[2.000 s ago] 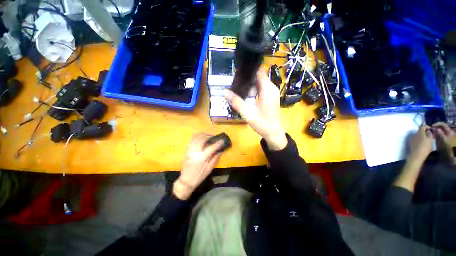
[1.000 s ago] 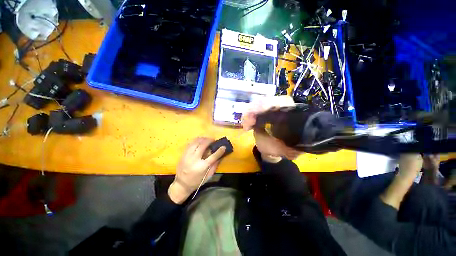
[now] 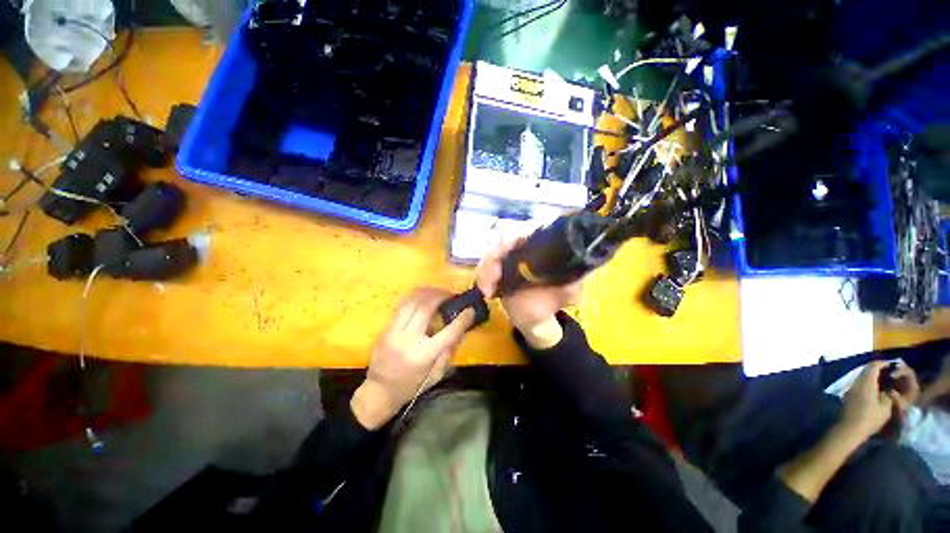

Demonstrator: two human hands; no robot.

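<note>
My left hand (image 3: 404, 352) holds a small black housing (image 3: 465, 308) over the front edge of the bench. A thin pale cable lead (image 3: 421, 387) hangs from it below my hand. My right hand (image 3: 531, 302) grips a thick black electric screwdriver (image 3: 554, 252), tilted with its rear end up to the right. Its tip end is beside the housing; exact contact is hidden by my fingers. The white screw feeder (image 3: 527, 156), with a clear window and yellow label, stands just behind my right hand.
A blue bin (image 3: 302, 198) of black parts stands behind left, another blue bin (image 3: 742, 224) at right. Black units (image 3: 117, 256) with leads lie far left. Wired units (image 3: 667, 296) tangle right of the feeder. A white sheet (image 3: 807, 321) lies at right, near another person's hands (image 3: 873, 398).
The screwdriver has swung from upright over the feeder, through nearly level, to a tilt beside the housing. My right hand has come down toward my left. The other person's hands have moved lower.
</note>
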